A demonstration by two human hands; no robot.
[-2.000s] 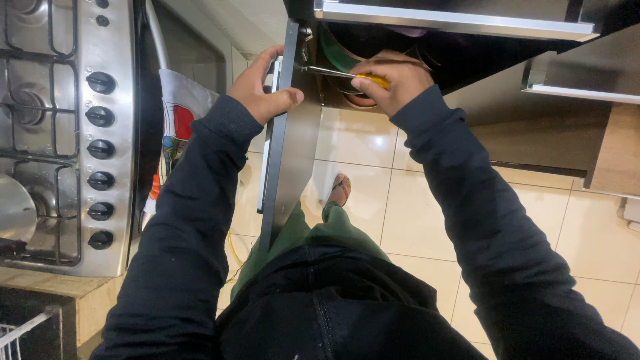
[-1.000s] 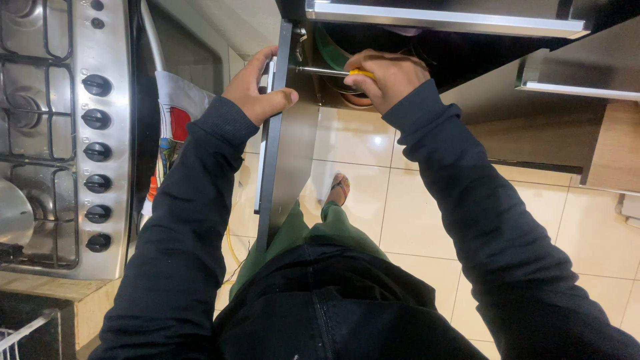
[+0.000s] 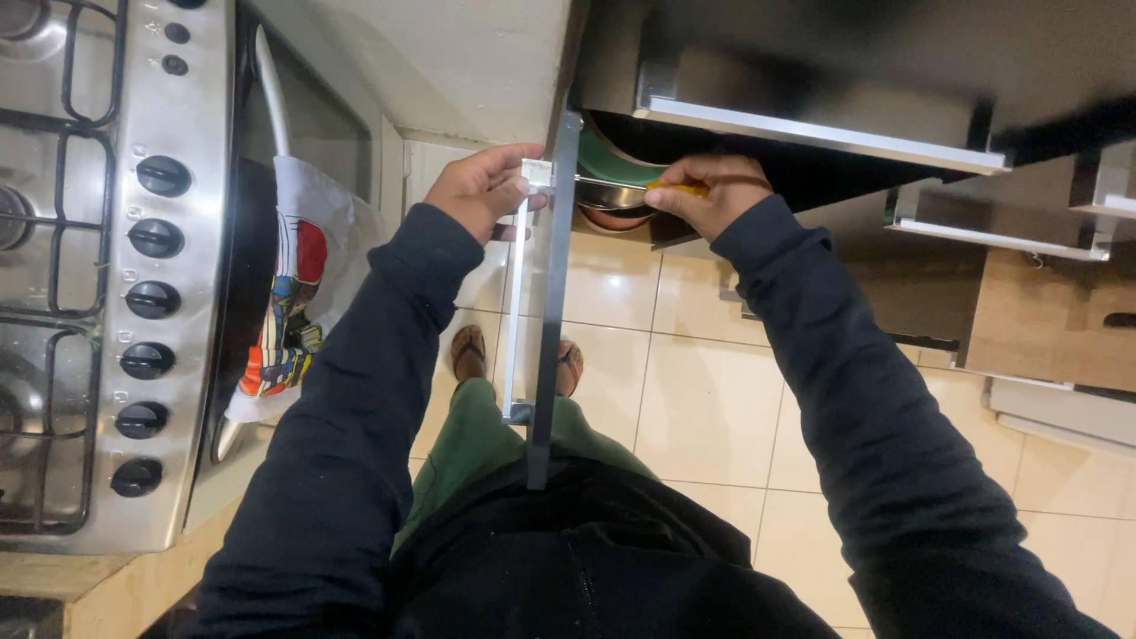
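An opened dark cabinet door stands edge-on in front of my body. On its left face is a long metal bar handle. My left hand grips the upper end of that handle between thumb and fingers. On the other side of the door, my right hand holds a screwdriver by its yellow handle. The metal shaft points left to the door's inner face, level with the handle's upper end. Where the tip meets the door is too small to tell.
A gas stove with black knobs lies at the left, a printed cloth hanging on its oven handle. Green and metal bowls sit inside the cabinet. Drawer fronts with metal handles jut out at the upper right. My feet stand on floor tiles.
My left hand has gone from the door's edge to the bar handle. The screwdriver has moved from near the hinge to a lower spot on the door. The view has shifted.
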